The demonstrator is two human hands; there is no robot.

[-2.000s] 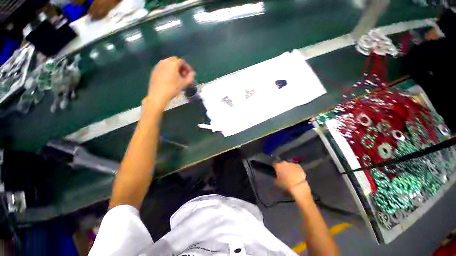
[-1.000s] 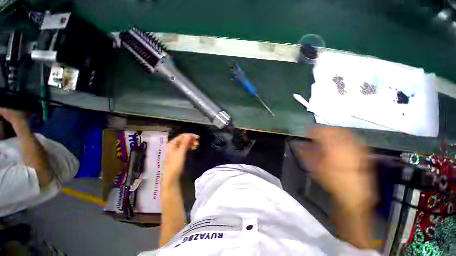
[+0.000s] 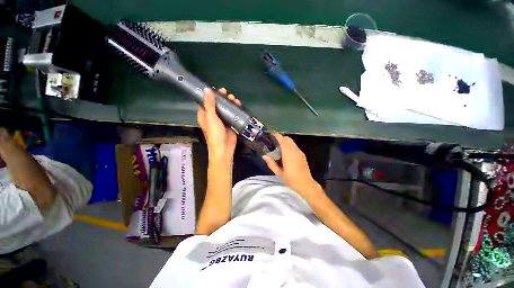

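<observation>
The grey hot-air styling brush (image 3: 189, 83) is held slanting over the bench's front edge, its bristle barrel (image 3: 138, 46) pointing to the back left. My left hand (image 3: 217, 121) is closed around the middle of the handle. My right hand (image 3: 290, 160) grips the lower end piece (image 3: 273, 151) with thumb and fingers. Between the hands, the handle's lower part shows small metallic and pale parts; their details are too blurred to tell. The blue-and-black hand screwdriver (image 3: 280, 74) lies on the bench right of the brush, its shaft towards the front.
White paper (image 3: 431, 107) with small screw piles lies right, beside a clear cup (image 3: 359, 31) and white stick (image 3: 349, 93). A black box (image 3: 84, 62) stands left. A black electric screwdriver (image 3: 406, 153) is at the bench edge. Below are a carton (image 3: 128, 194) and a neighbouring person's arm (image 3: 25, 171).
Both hands have come up onto the brush, which lay on the bench without a hand on it. My right hand has moved left from near the paper. The view has shifted slightly.
</observation>
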